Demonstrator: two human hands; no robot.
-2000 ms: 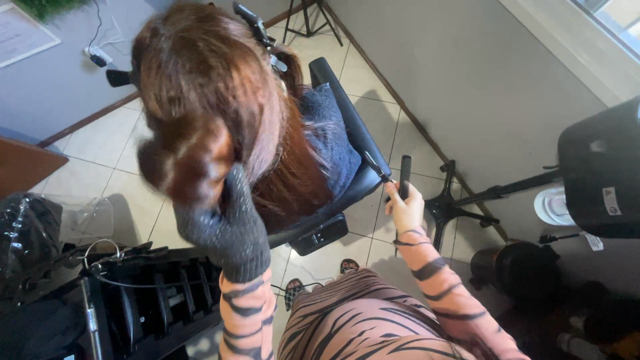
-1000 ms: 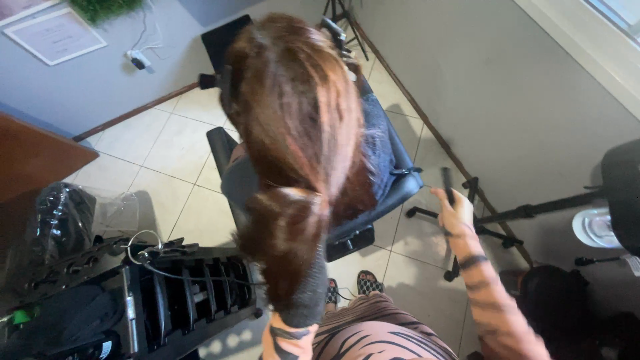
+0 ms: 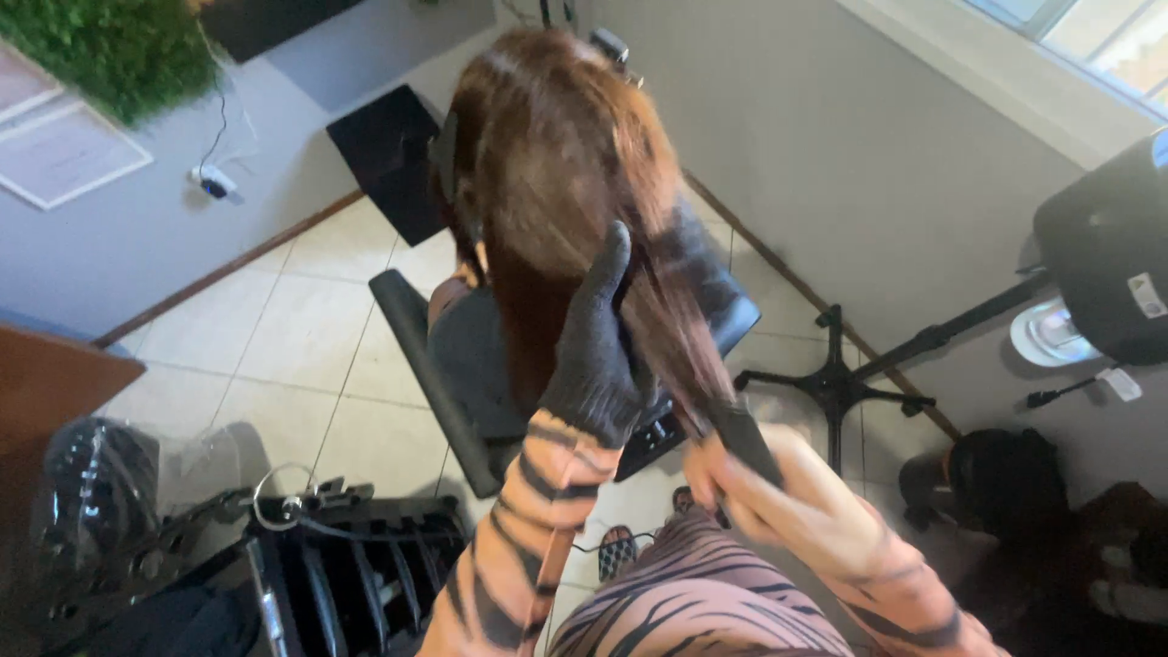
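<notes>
A person with long reddish-brown hair [image 3: 547,182] sits in a black salon chair [image 3: 429,365], seen from above and behind. My left hand [image 3: 598,351], in a dark grey knit glove, is at the back of the hair with its thumb raised, against a lock on its right side; its fingers are partly hidden. Bare and blurred, my right hand [image 3: 776,484] grips a dark styling tool [image 3: 744,443], probably a hair straightener, around the lower part of that lock. A hair clip [image 3: 610,46] is at the top right of the head.
A black salon trolley [image 3: 365,566] stands at lower left, near a brown wooden edge [image 3: 64,392]. At right are a black wheeled stand [image 3: 832,383] and a large black appliance [image 3: 1109,237]. A cable lies near my feet.
My right hand has come from the right side to the hair with the tool. The left hand no longer holds the hair bunched up; the hair now hangs looser. The view has shifted.
</notes>
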